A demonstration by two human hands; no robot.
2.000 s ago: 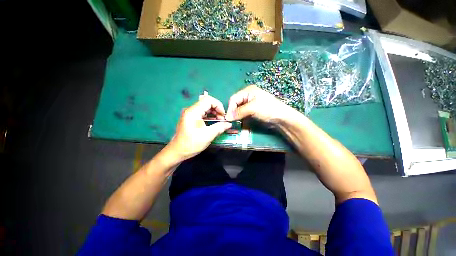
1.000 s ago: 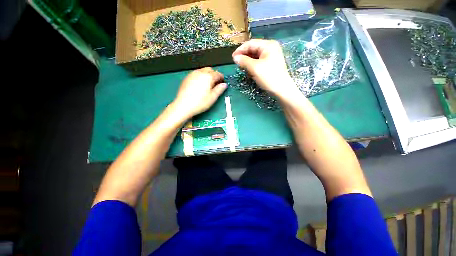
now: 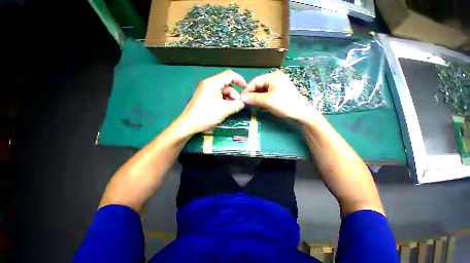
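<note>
My left hand point(image 3: 219, 100) and my right hand point(image 3: 268, 95) meet at their fingertips just above the green mat, behind the circuit-board jig. Thumb and forefinger of each are pinched together; whatever lies between them is too small and hidden to tell. The circuit-board jig point(image 3: 227, 144) lies at the mat's near edge, with a dark gap and a small red piece. Masking tape strips show at its left point(image 3: 207, 144) and right point(image 3: 254, 136). The loose pile of components point(image 3: 297, 81) is partly hidden behind my right hand.
An open cardboard box point(image 3: 216, 55) with a heap of components stands at the back. A clear plastic bag of components point(image 3: 345, 85) lies right of the pile. A white-framed tray point(image 3: 407, 110) is at the far right. Pale blue-grey boxes point(image 3: 319, 23) are behind. Slatted wood point(image 3: 422, 251) shows below.
My right hand has come back from the loose pile to meet my left hand's fingertips. My left hand has moved slightly nearer the jig. The camera view has shifted too.
</note>
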